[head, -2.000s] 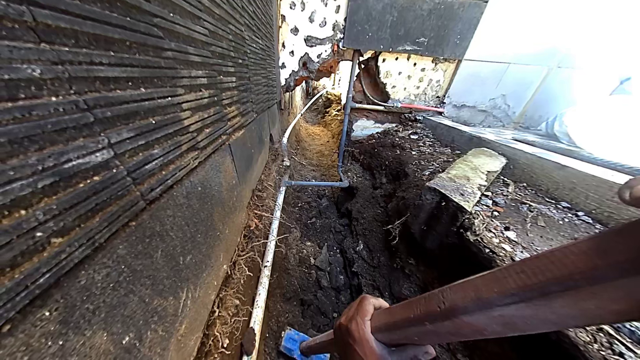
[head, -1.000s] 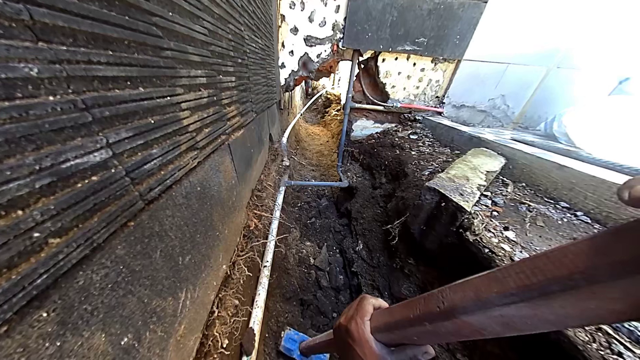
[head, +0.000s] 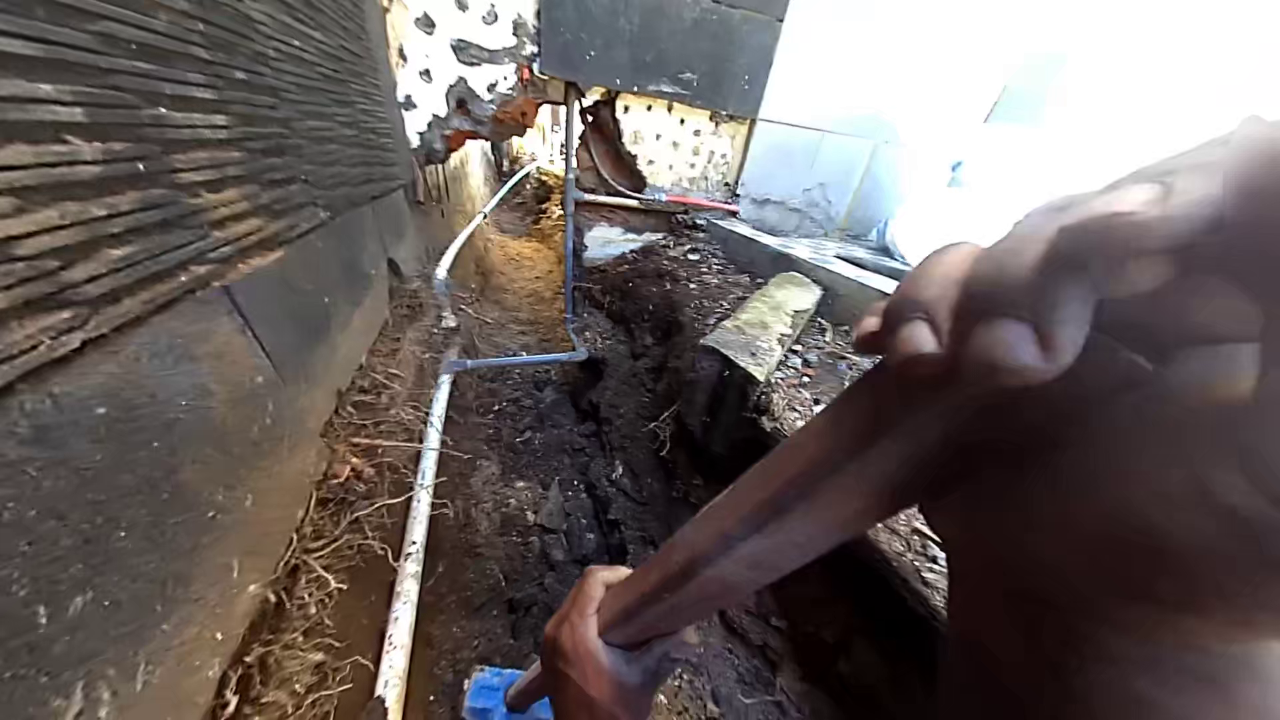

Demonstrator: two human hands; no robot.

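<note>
A long wooden tool handle (head: 760, 510) runs diagonally from the lower middle up to the right. My left hand (head: 610, 650) is wrapped around its lower part, just above the tool's blue head (head: 490, 693), which is partly cut off by the bottom edge. Higher up, my right hand (head: 1040, 280) grips the handle's upper part. Left of the blue head, a white pipe (head: 425, 480) lies along the trench and joins a grey pipe (head: 515, 362) at an elbow. Dark, broken soil (head: 570, 500) lies beyond my left hand.
A ribbed dark wall (head: 180, 150) stands along the left, with exposed roots (head: 310, 590) at its foot. A stone or concrete block (head: 765, 325) sits right of the trench. Behind it runs a concrete ledge (head: 790, 262); a red-ended pipe (head: 700, 203) lies at the far end.
My right hand has come further into view from the right edge, and the handle's upper part now slants more steeply. My left hand stays on the lower handle.
</note>
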